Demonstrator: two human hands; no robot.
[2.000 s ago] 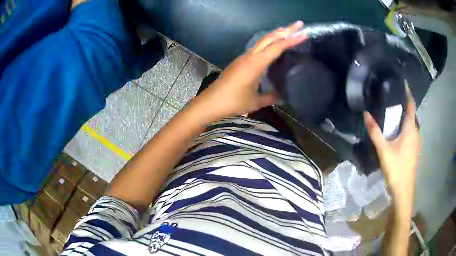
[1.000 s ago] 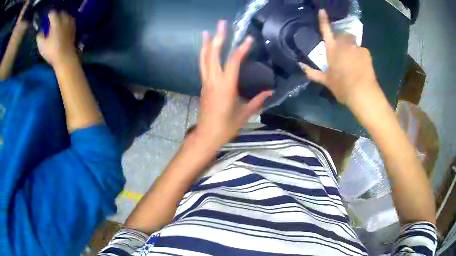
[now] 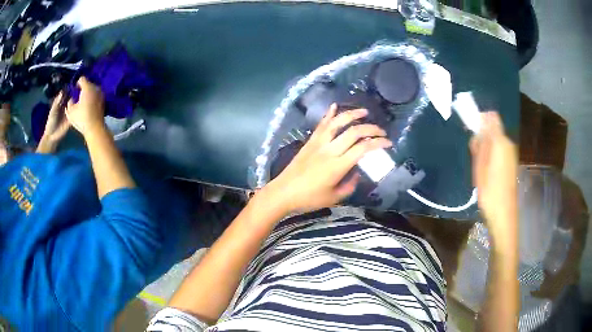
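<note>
A black multi-head security camera (image 3: 397,80) lies on the dark green bench mat, partly ringed by a clear air column bag (image 3: 279,117). A white label (image 3: 376,165) shows on its body. My left hand (image 3: 334,152) rests on the camera body, fingers spread over it. My right hand (image 3: 491,146), blurred, is shut on the white connector end (image 3: 467,110) of the cable (image 3: 444,207), which loops from the camera's near side. A white piece (image 3: 439,89) lies at the bag's right edge.
At the left, a person in blue holds a purple cloth (image 3: 120,81) beside black cameras (image 3: 39,65). A small clear and metal object (image 3: 419,14) stands at the bench's far edge. An open carton of clear pouches (image 3: 519,240) is right of the bench (image 3: 208,65).
The camera and bag now lie lower in view, with the cable end drawn out to the right. My right hand has moved off the camera onto the cable; my left hand has come onto the camera body.
</note>
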